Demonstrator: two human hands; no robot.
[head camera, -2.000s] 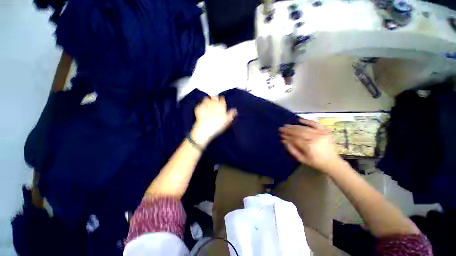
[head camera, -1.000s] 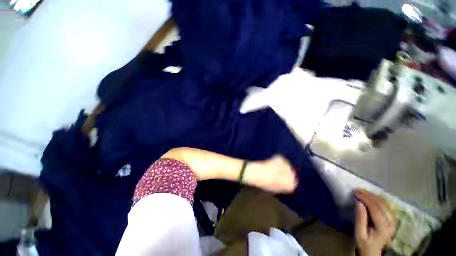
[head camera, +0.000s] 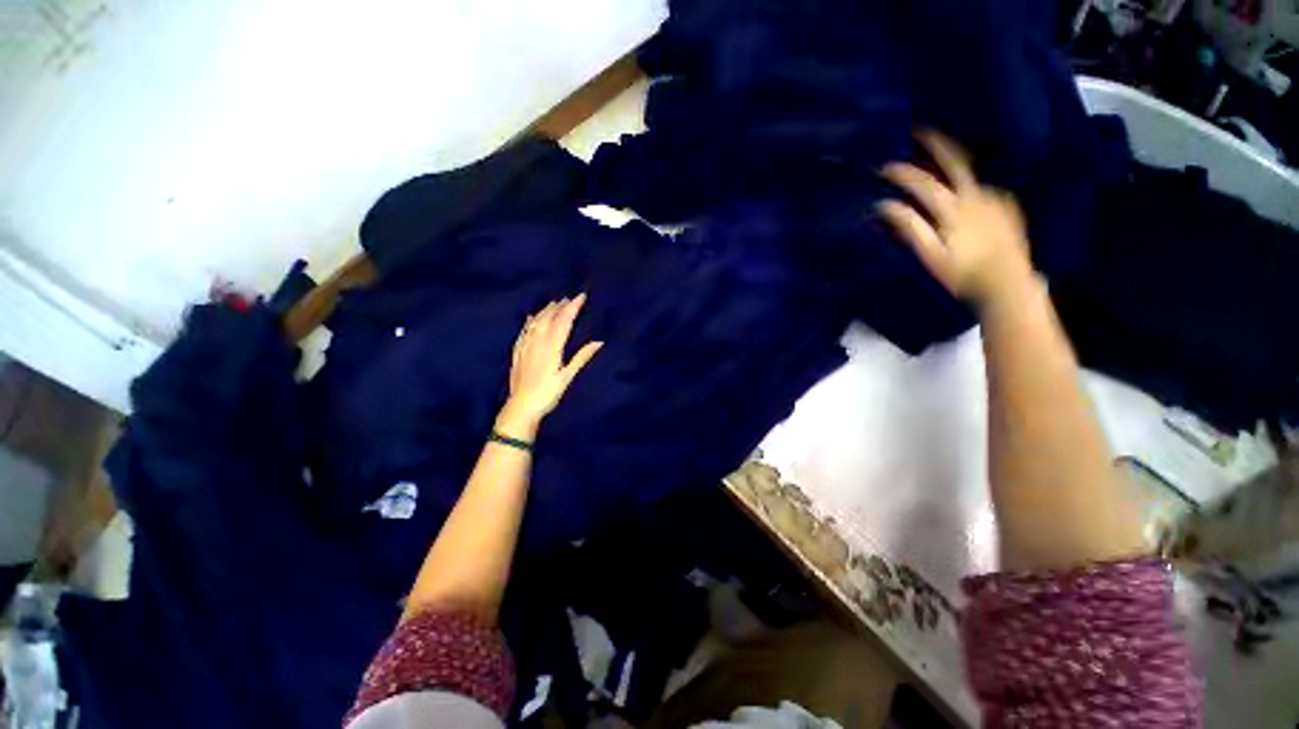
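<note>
A big heap of navy garments lies across the middle and left of the head view. My left hand rests on the heap with its fingers apart and pinches nothing. My right hand is over the upper right part of the heap, slightly blurred, with its fingers spread and nothing held. Whether its fingertips touch the cloth is hard to tell. Small white spots or labels show on the heap.
The white worn machine table is at right, its front edge cracked and brownish. A stack of black panels is at far right. A white surface with a wooden edge is at upper left. A clear bottle-like item is at lower left.
The view has turned left, and the machine head is out of the picture. My right hand has moved from the table edge to the heap. My left hand has opened and lies on the heap.
</note>
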